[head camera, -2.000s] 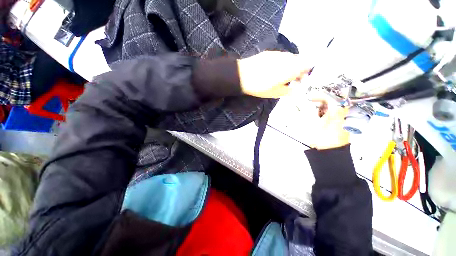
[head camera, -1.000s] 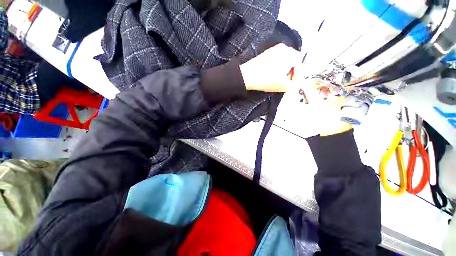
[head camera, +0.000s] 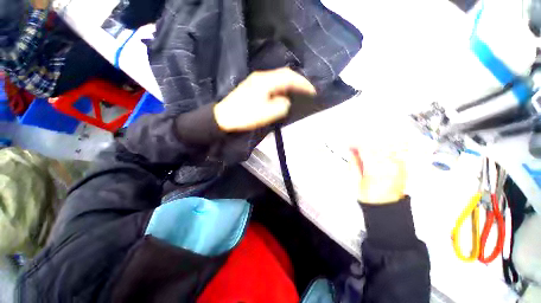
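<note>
The dark checked garment piece (head camera: 204, 65) lies in folds over the table at the upper middle, blurred. My left hand (head camera: 258, 100) is on its near part, thumb and index finger close together at the dark cloth; a grip cannot be made out. The narrow black strip (head camera: 283, 168) hangs from below this hand over the table edge. My right hand (head camera: 382, 174) is over the white table, overexposed, away from the cloth; its fingers are washed out. The presser foot and needle area (head camera: 436, 121) lies up and right of it, with neither hand there.
The sewing machine head (head camera: 504, 65) with its blue stripe is at upper right. Scissors (head camera: 483, 228) with yellow and red-orange handles lie right of my right hand. A red plastic stool (head camera: 95, 103), blue bins (head camera: 50, 115) and piled clothing (head camera: 29, 59) are at left.
My left hand has moved left, away from the needle area, and the garment has shifted and spread. My right hand has moved down and away from the presser foot.
</note>
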